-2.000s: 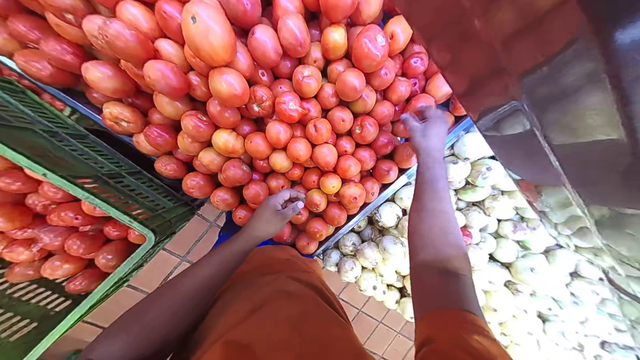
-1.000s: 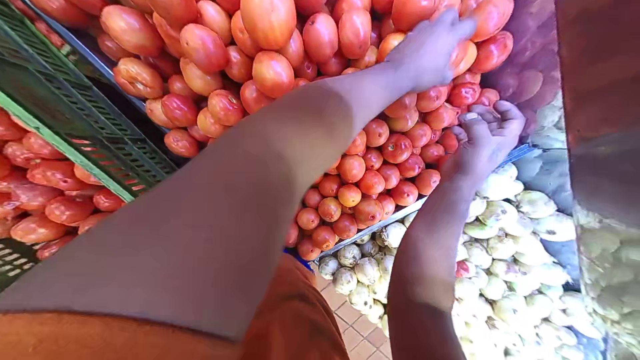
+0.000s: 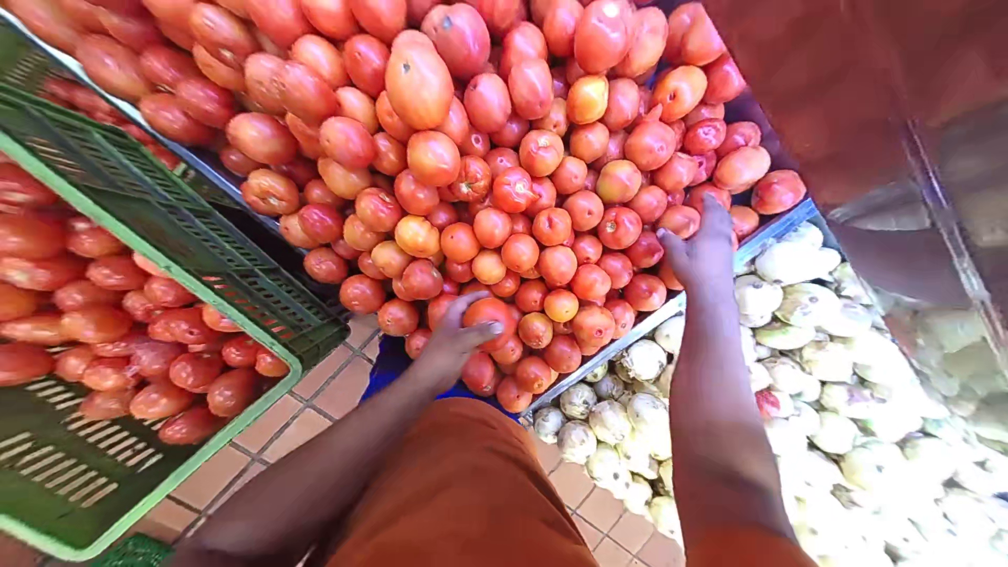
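Note:
A large heap of red tomatoes (image 3: 520, 252) fills the display in front of me. My left hand (image 3: 457, 335) is at the heap's near edge, with thumb and fingers around one tomato (image 3: 491, 319). At the right side of the heap, my right hand (image 3: 699, 244) reaches over the tomatoes beside the metal rim, thumb apart from the fingers. No tomato shows between its fingers, though the back of the hand hides part of what lies beneath.
A green plastic crate (image 3: 260, 354) holding more tomatoes stands at the left. White onions (image 3: 811, 339) lie piled at the right, beyond the metal divider (image 3: 606, 346). Tiled floor (image 3: 272, 417) shows below, and a reflective panel (image 3: 850, 157) rises at the upper right.
My left hand has come back from the upper right of the heap to its near edge, where it holds a tomato. My right hand remains near the heap's right side.

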